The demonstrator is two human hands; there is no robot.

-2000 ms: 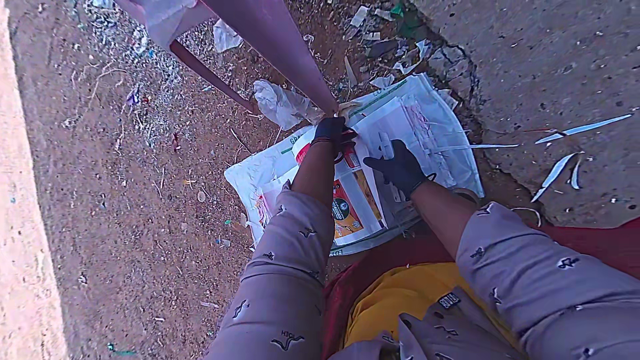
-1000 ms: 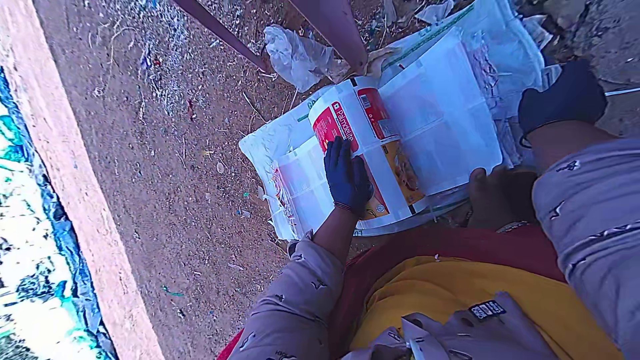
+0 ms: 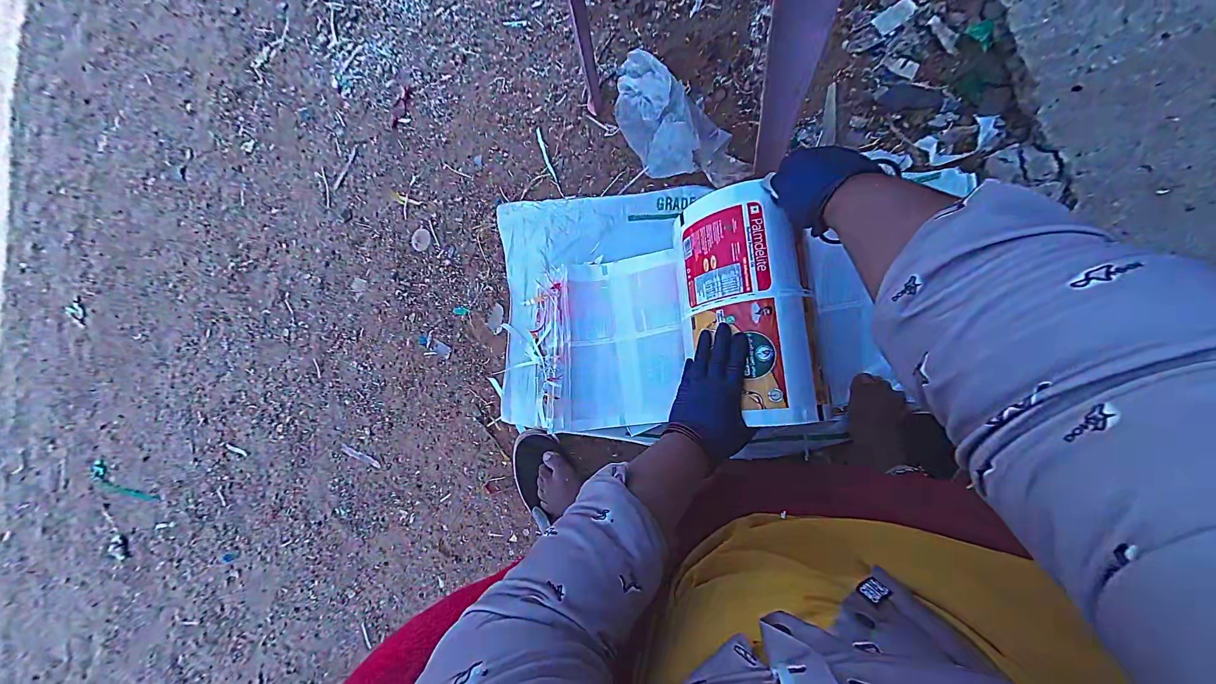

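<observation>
My left hand [image 3: 712, 394], in a dark glove, lies with fingers extended on a curved printed plastic packaging sheet [image 3: 727, 252], over its lower orange part. At the sheet's upper right edge is my right hand [image 3: 822, 185], also gloved; its fingertips are partly hidden, so its hold is unclear. Whitish translucent sheets [image 3: 617, 332] with ragged strips along their left edge lie to the left of the printed one. More pale sheets show to its right, under my right forearm. All of them rest on a flattened white woven sack [image 3: 532, 228] bearing green writing.
Two purplish legs [image 3: 793, 76] of a stand or seat rise beyond the sack, beside a crumpled clear plastic bag [image 3: 660, 119]. Litter scraps lie near a concrete slab [image 3: 1121, 114] at the right. A foot in a sandal [image 3: 551, 475] is at the sack's near left corner.
My right hand has moved from the sack's right side to the printed sheet's upper right edge. My left hand stays on the printed sheet. The view has shifted.
</observation>
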